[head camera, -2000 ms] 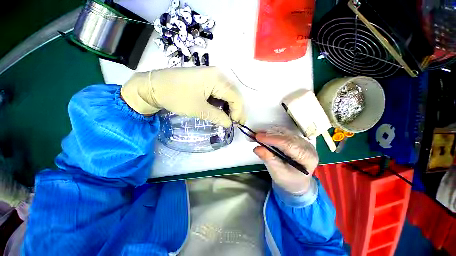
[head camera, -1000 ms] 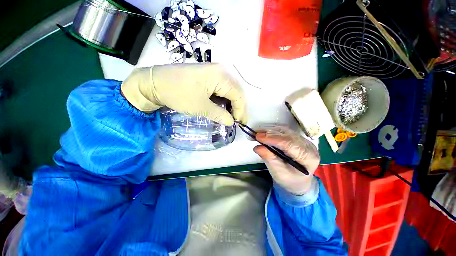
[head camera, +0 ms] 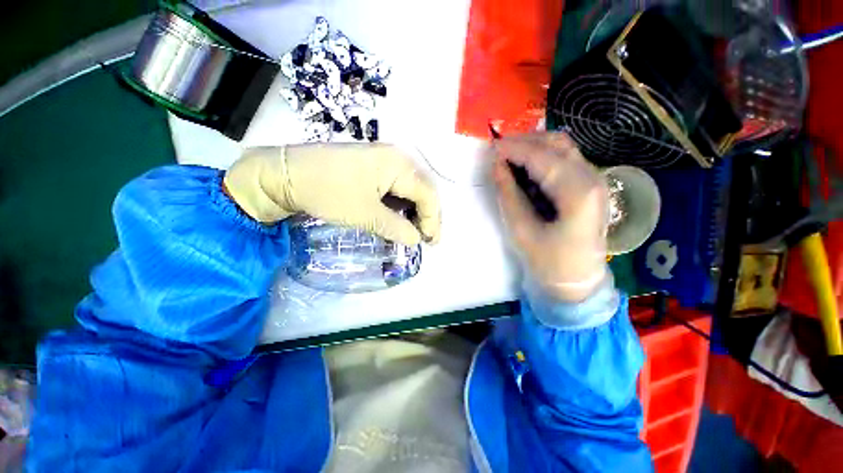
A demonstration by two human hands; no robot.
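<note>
My left hand (head camera: 337, 189), in a cream glove, holds the clear lamp body section (head camera: 347, 259) from above on the white mat (head camera: 462, 263). A small black part (head camera: 400, 205) shows between its thumb and fingers. Fine wires show inside the shell. My right hand (head camera: 553, 208), in a thin pale glove, is raised to the right of the shell, apart from it, and is slightly blurred. It holds the black tweezers (head camera: 531, 192); their tip points up and left, near the red sheet's lower edge. The cream block is not visible; my right hand is over that area.
A pile of black-and-white components (head camera: 335, 78) lies behind my left hand. The solder wire spool (head camera: 176, 65) is at upper left, the red sheet (head camera: 507, 65) behind. At right are the cup (head camera: 640, 211), a black fan guard (head camera: 605, 120), a yellow-handled iron (head camera: 821, 282) and red trays (head camera: 673, 393).
My right hand has moved up and right with the tweezers, away from the shell. My left hand keeps its hold on the shell. The view has shifted slightly, and the yellow handle now shows at right.
</note>
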